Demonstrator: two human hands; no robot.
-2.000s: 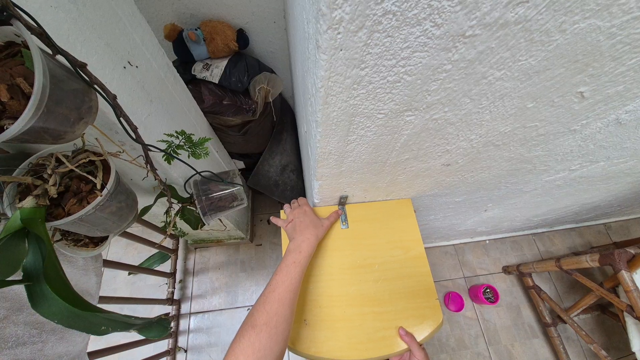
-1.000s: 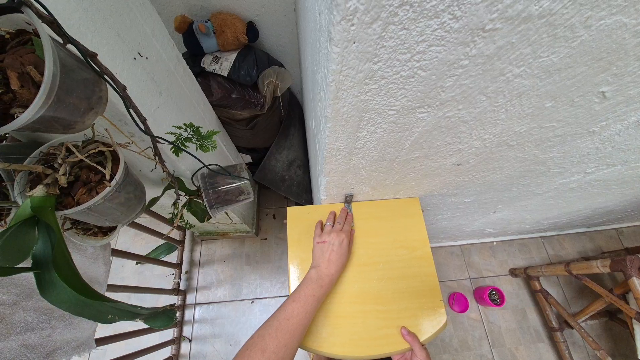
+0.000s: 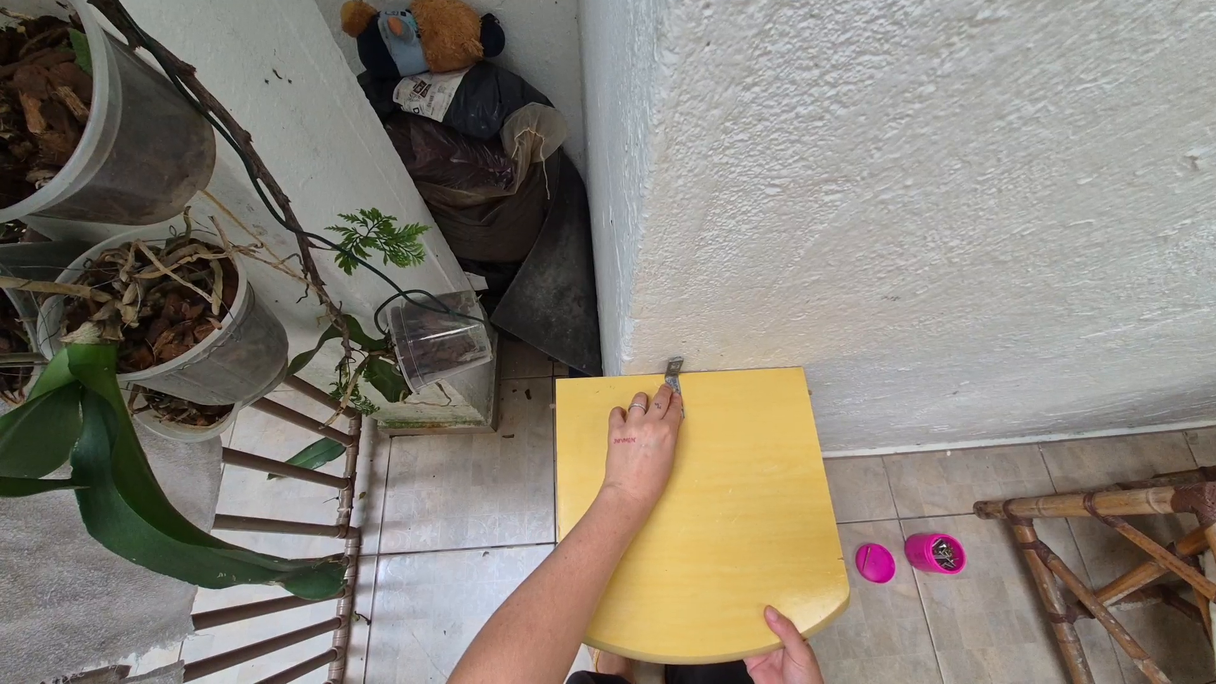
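A yellow board (image 3: 731,513) with a rounded front edge lies with its straight back edge against the white wall. My left hand (image 3: 649,439) rests palm down near that back edge, fingertips on a small metal bracket (image 3: 674,372) that reaches from the board to the wall. A ring is on one of its fingers. At the rounded front edge, my right hand (image 3: 785,651) grips the board with the thumb on top and the fingers hidden beneath. On the floor to the right are a pink container (image 3: 935,553) of small metal pieces and its pink lid (image 3: 875,563).
Potted plants in clear plastic pots (image 3: 180,323) and a slatted rack (image 3: 351,494) stand at the left. Stuffed bags (image 3: 475,190) with a plush toy (image 3: 427,36) on top fill the corner behind. A bamboo frame (image 3: 1092,503) stands at the right.
My left hand has moved right from the board's back left corner to the metal bracket. My right hand stays at the front edge.
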